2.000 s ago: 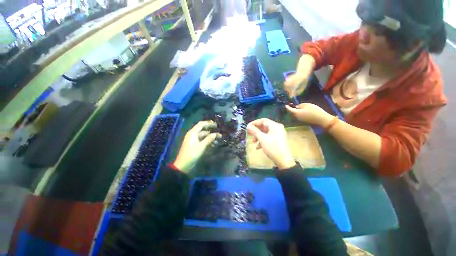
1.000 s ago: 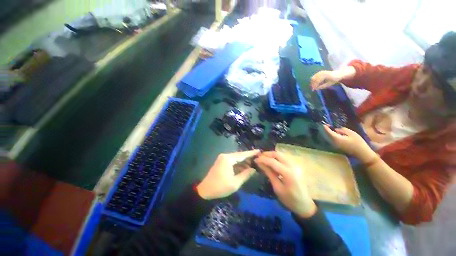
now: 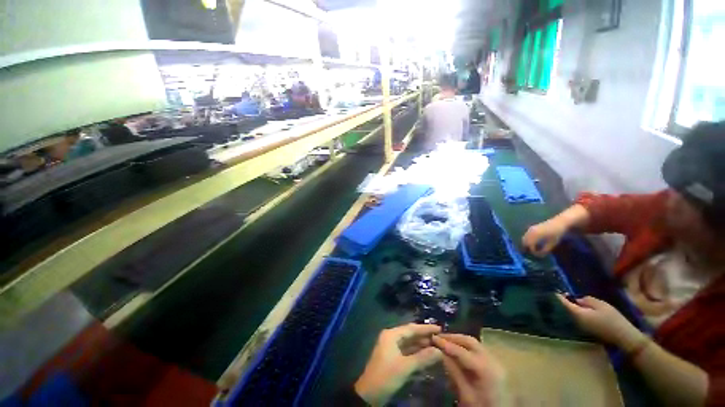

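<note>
My left hand [image 3: 395,362] and my right hand [image 3: 471,367] meet fingertip to fingertip at the lower middle. A small dark part seems pinched between them, mostly hidden by the fingers and blurred. A loose heap of glossy black pieces [image 3: 425,288] lies on the green bench just beyond my hands. The tan shallow box [image 3: 548,370] is right of my right hand, cut off by the lower edge. A long blue tray [image 3: 347,274] filled with black rows is at my left.
A blue stack [image 3: 385,219], a crumpled clear bag [image 3: 433,224] and a filled blue tray [image 3: 491,242] lie beyond the heap. A light blue tray [image 3: 519,184] is farther back. A coworker in rust-orange works at right. The dark conveyor runs left. Another person is in the distance.
The view has tilted up, so the bench appears lower and the working tray is out of the picture. My hands, apart two seconds ago, are together at the fingertips.
</note>
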